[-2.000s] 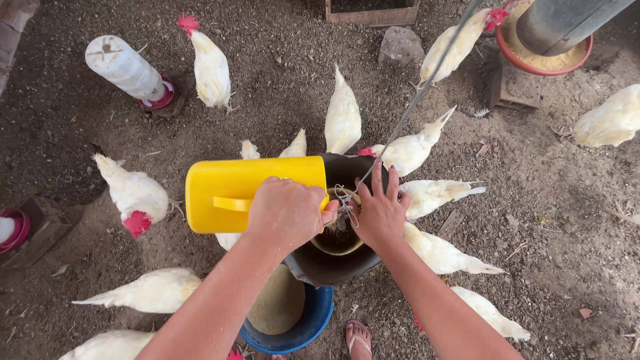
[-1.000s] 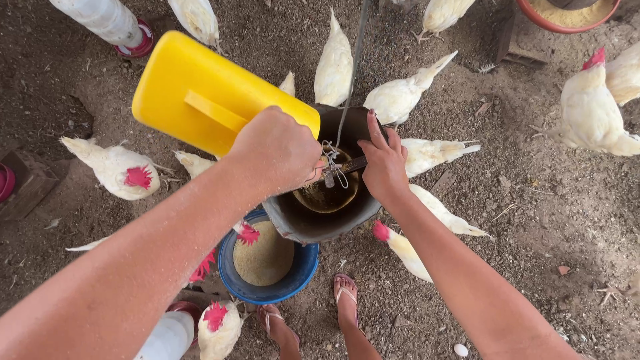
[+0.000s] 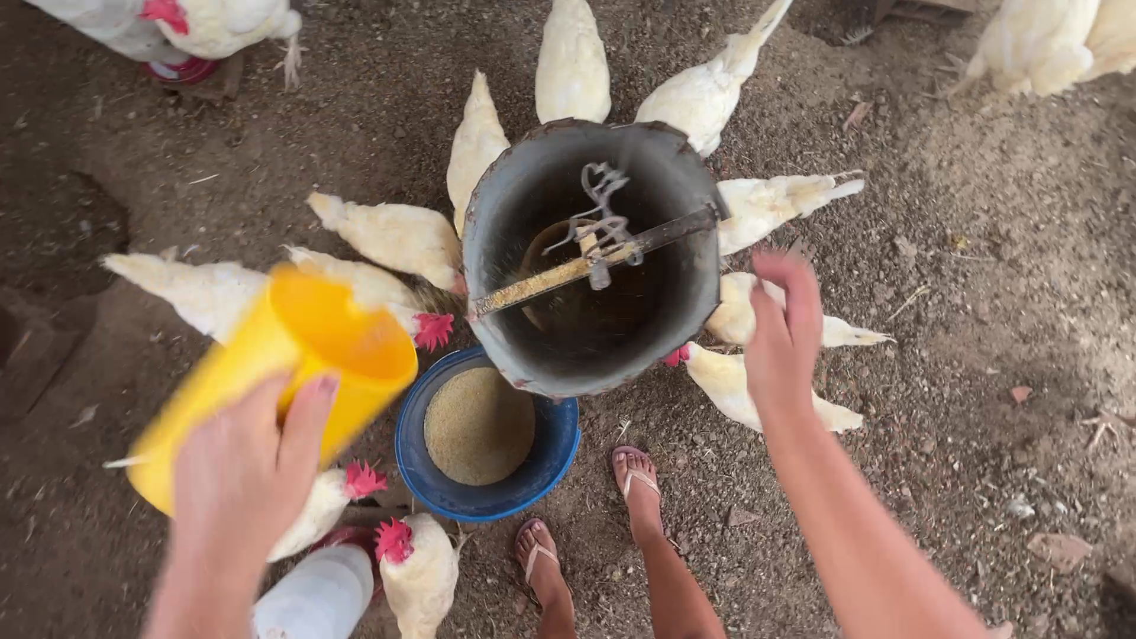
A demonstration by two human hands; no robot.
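My left hand (image 3: 248, 461) grips the handle of a yellow plastic pitcher (image 3: 257, 373), tilted with its mouth towards the upper right; both are blurred. A grey metal cylinder, a hanging feeder (image 3: 484, 204), stands open-topped at the centre, with a feed-dusted crossbar (image 3: 541, 286) and twisted wire (image 3: 603, 213) across it. My right hand (image 3: 785, 319) is off the feeder's right side, fingers partly bent, holding nothing. Below the feeder, a blue bucket (image 3: 550, 475) contains pale ground feed (image 3: 479, 426).
Several white chickens (image 3: 390, 235) ring the feeder on the dirt ground. A white drinker (image 3: 324, 586) with a red base stands at the lower left, another (image 3: 120, 31) at the upper left. My sandalled feet (image 3: 635, 479) are below the bucket. A brick (image 3: 927, 9) lies at the top right.
The yellow pitcher has moved from above the feeder's rim down to the left in my left hand. My right hand has let go of the feeder's edge and moved right. The feeder's inside now shows.
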